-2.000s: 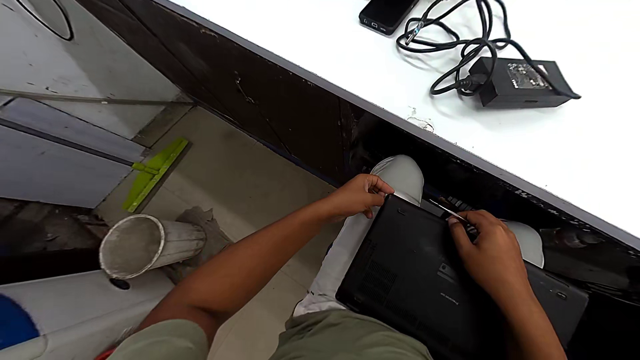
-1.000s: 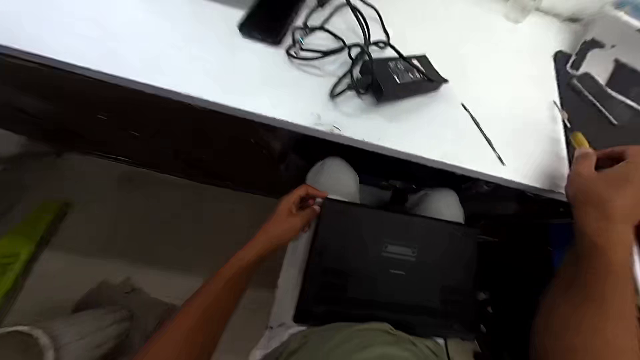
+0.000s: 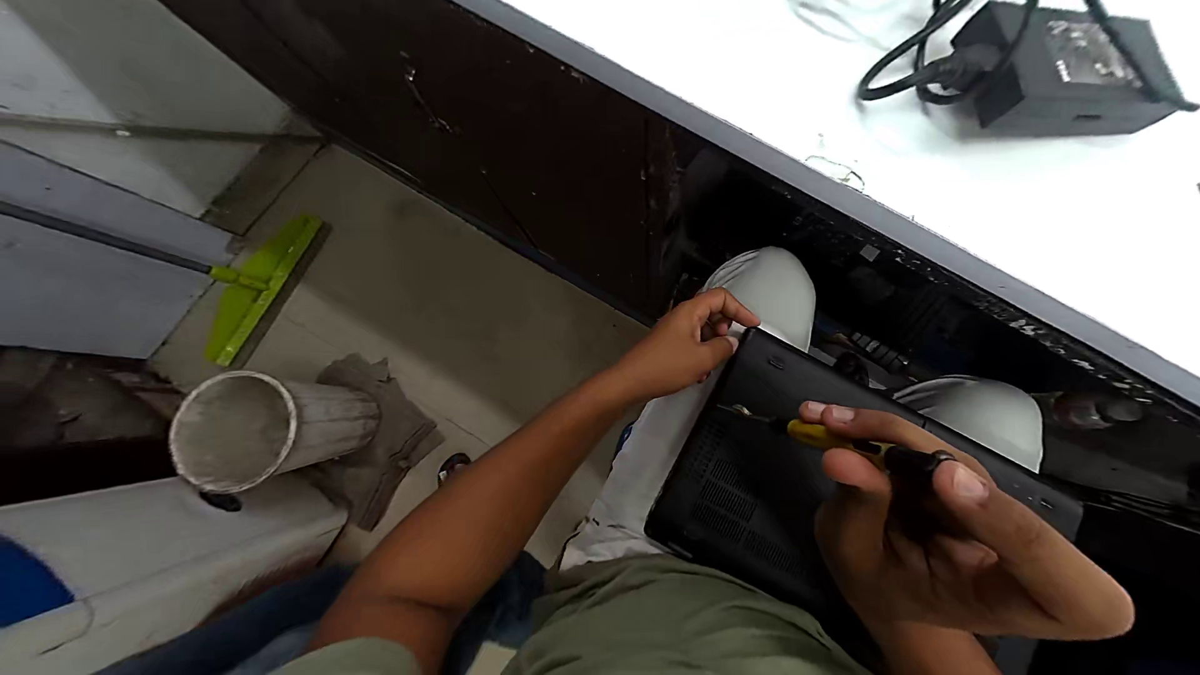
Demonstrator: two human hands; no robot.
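A black laptop (image 3: 741, 469) rests bottom side up across my lap, its vents toward my body. My left hand (image 3: 689, 347) pinches the laptop's far left corner between thumb and fingers. My right hand (image 3: 919, 525) is raised over the laptop, closed on a screwdriver (image 3: 844, 445) with a yellow and black handle. The screwdriver's shaft points left, over the laptop's underside; whether its tip touches the case I cannot tell. My right hand hides much of the right part of the laptop.
Beyond my knees runs the edge of a white table (image 3: 750, 141), which bears a black power adapter (image 3: 1078, 75) with coiled cable. On the floor to the left are a green floor squeegee (image 3: 267, 291), a grey cloth (image 3: 384, 450) and a whitish bin (image 3: 328, 417).
My right hand has come back from the table's right side to above the laptop, with the yellow-handled screwdriver in it. My left hand stays at the laptop's corner. The view has swung left.
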